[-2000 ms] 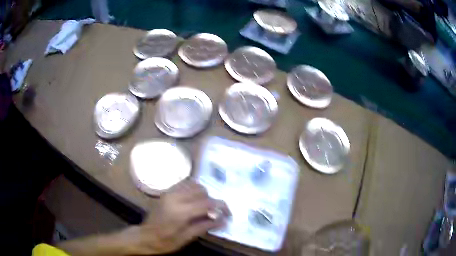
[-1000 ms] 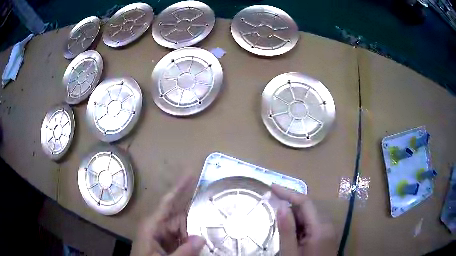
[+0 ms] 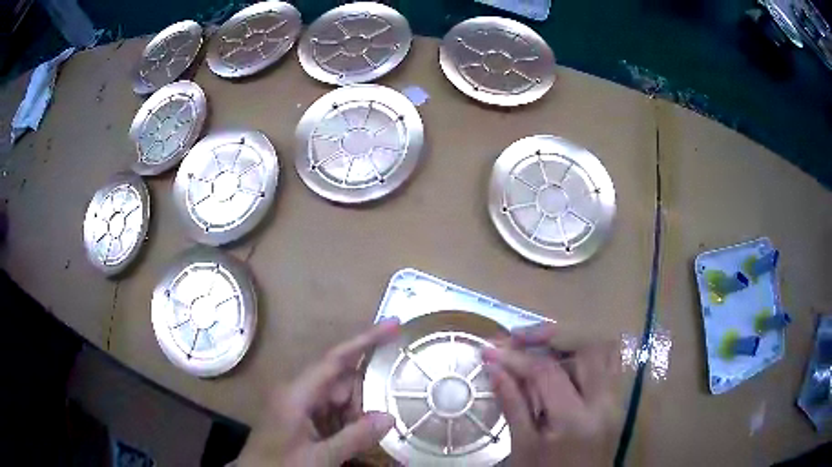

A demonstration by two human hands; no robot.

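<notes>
A round silver metal disc (image 3: 451, 392) with raised spokes lies over a pale-blue square post plate (image 3: 415, 294) at the bottom centre. The plate's back edge and corner show behind the disc; its posts are hidden. My left hand (image 3: 342, 401) is at the disc's left rim, its thumb and fingertips on the rim. My right hand (image 3: 552, 388) is at the disc's right side, fingertips together on its upper right near the rim, partly blurred. Whether the fingertips pinch something small cannot be told.
Several more discs (image 3: 359, 143) lie on the brown cardboard-covered bench (image 3: 438, 237). Another post plate (image 3: 741, 315) with upright posts stands at the right, with part of one more at the right edge. A green conveyor (image 3: 602, 36) runs behind. A white cloth (image 3: 38, 96) lies far left.
The view has shifted slightly. My left fingers have opened out along the disc's rim. My right fingertips have drawn together over the disc's upper right. The disc still lies over the plate.
</notes>
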